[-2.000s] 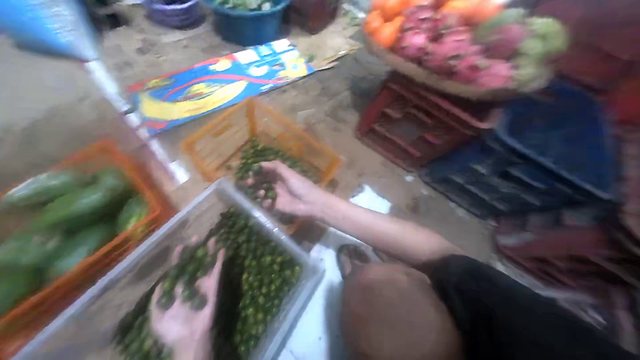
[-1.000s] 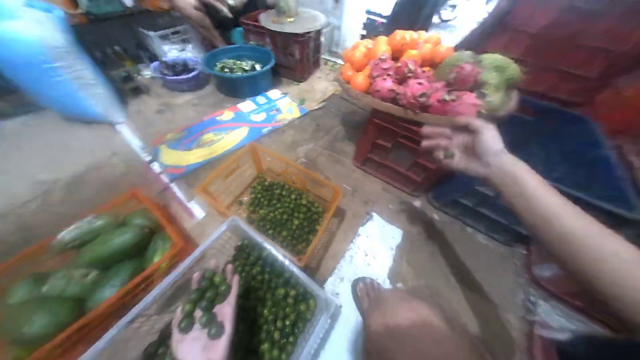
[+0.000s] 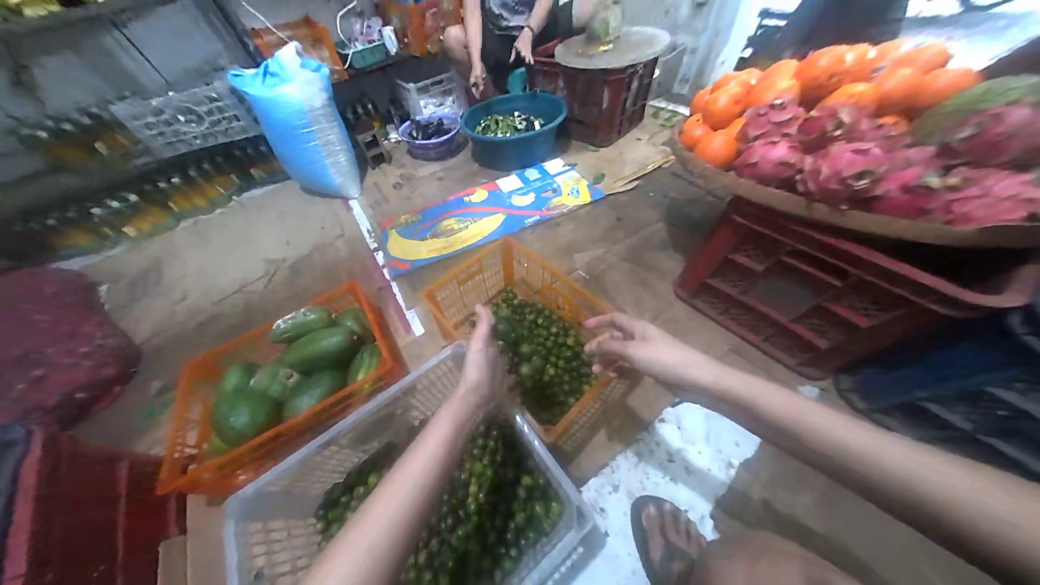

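My left hand is upright over the near-left edge of the orange plastic crate, its palm facing right; I see no fruit in it. Small round green fruits, like calamansi, lie in that crate. At its right side is my right hand, fingers curled and apart, with nothing visible in them. Below my left forearm stands a clear plastic crate, closer to me, with more of the small green fruits inside. My left forearm hides part of that crate.
Large green fruits fill part of another orange crate at left. On the right, a round basket of orange and pink fruits rests on a red crate. A printed cardboard sheet, a teal basin and a person are farther back.
My left hand has moved from the clear crate to the orange crate, and the green fruits seen in it are gone. My right hand has come from beside the fruit basket to the orange crate.
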